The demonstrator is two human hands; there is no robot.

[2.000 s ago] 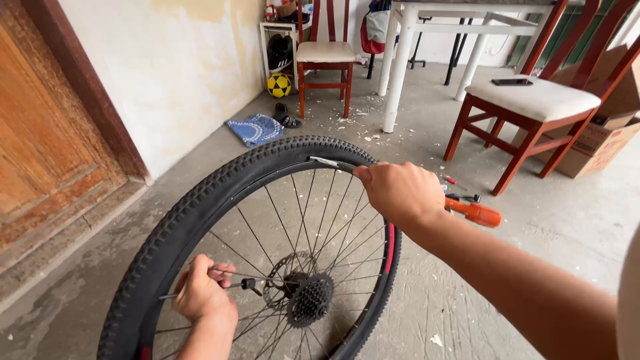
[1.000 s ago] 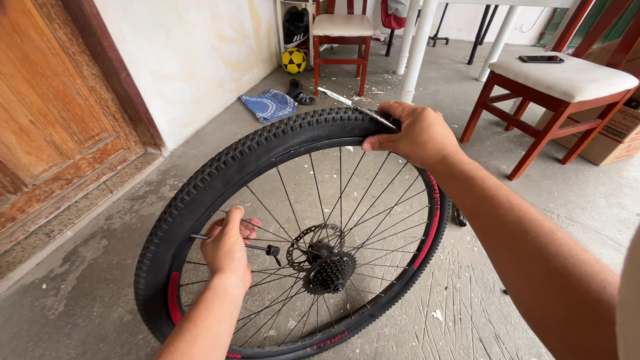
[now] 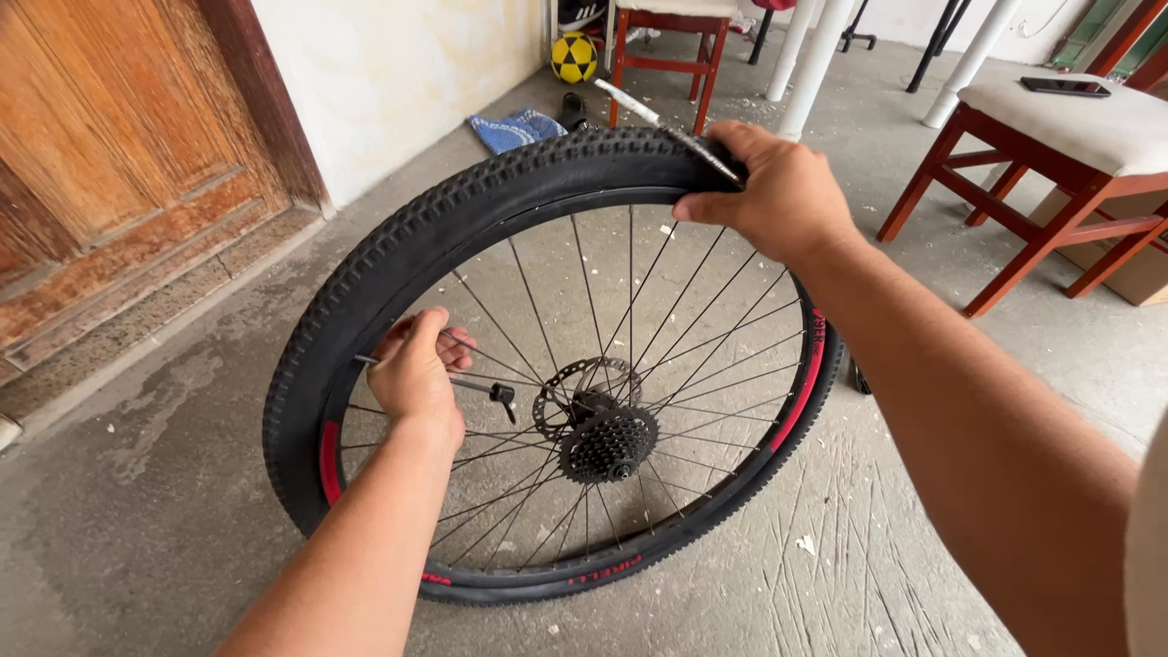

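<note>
A bicycle wheel with a black knobby tyre [image 3: 401, 242] leans between my arms; it has a cassette [image 3: 610, 445] and a disc brake rotor [image 3: 550, 401] at its hub. My left hand [image 3: 415, 370], at the left side of the rim, is closed around a thin dark rod with a black lever end [image 3: 502, 394], probably a quick-release skewer. My right hand [image 3: 776, 187] grips the upper right of the tyre, thumb at the rim. A slim metal tool with a white-wrapped end [image 3: 630, 100] points up and left from under that hand; its lower end is hidden.
A wooden door [image 3: 119, 119] and a white wall are at the left. Behind the wheel lie a blue cloth [image 3: 516, 130] and a yellow and black ball [image 3: 574, 57]. At the right stands a red-framed chair [image 3: 1031, 119] with a phone [image 3: 1065, 87] on it, before a cardboard box [image 3: 1131, 265].
My right hand has moved from the tool near the tyre's inner edge to a grip over the tyre. The tool now points up and left above the tread. Orange-handled tools seen earlier are out of sight.
</note>
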